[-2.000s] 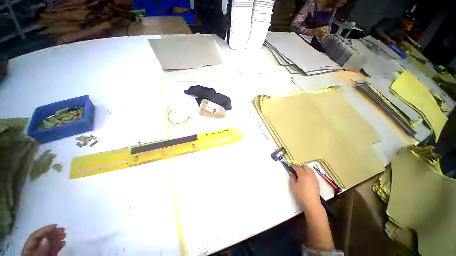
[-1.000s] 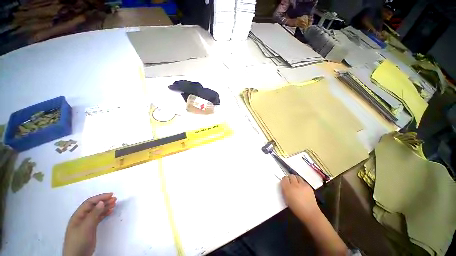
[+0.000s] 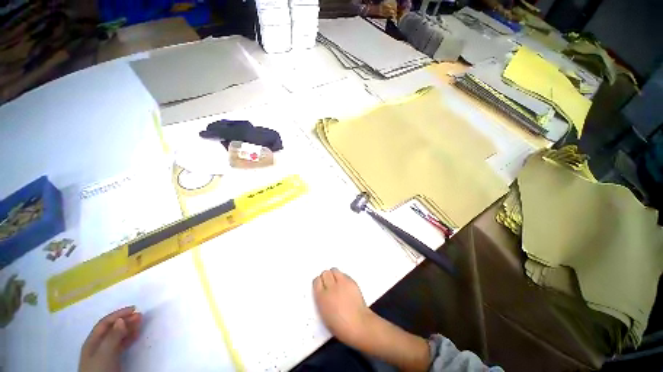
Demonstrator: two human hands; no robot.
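Observation:
My right hand [image 3: 339, 304] rests with curled fingers over the white tabletop near the front edge; nothing shows in it. My left hand [image 3: 109, 336] is at the lower left, fingers bent and apart, with nothing visible in it, cut off by the bottom edge. The yellow template [image 3: 156, 251] with a black strip lies slantwise beyond both hands. The hammer [image 3: 400, 232] lies right of my right hand, its handle reaching past the table edge. A red-and-black tool [image 3: 435, 219] lies beside it. A stack of khaki panels [image 3: 414, 149] lies behind the hammer.
At left are a blue box [image 3: 52, 218] of small tabs and loose tabs [image 3: 59, 248]. A tape ring [image 3: 198, 179], clear tub [image 3: 251, 155] and dark cloth [image 3: 241, 133] lie beyond the template. More khaki panels [image 3: 581, 225] stand at right. Grey boards [image 3: 193, 69] lie at the far side.
My right hand has let go of the hammer and moved left, away from it. My left hand has come further in over the table. The view has shifted right.

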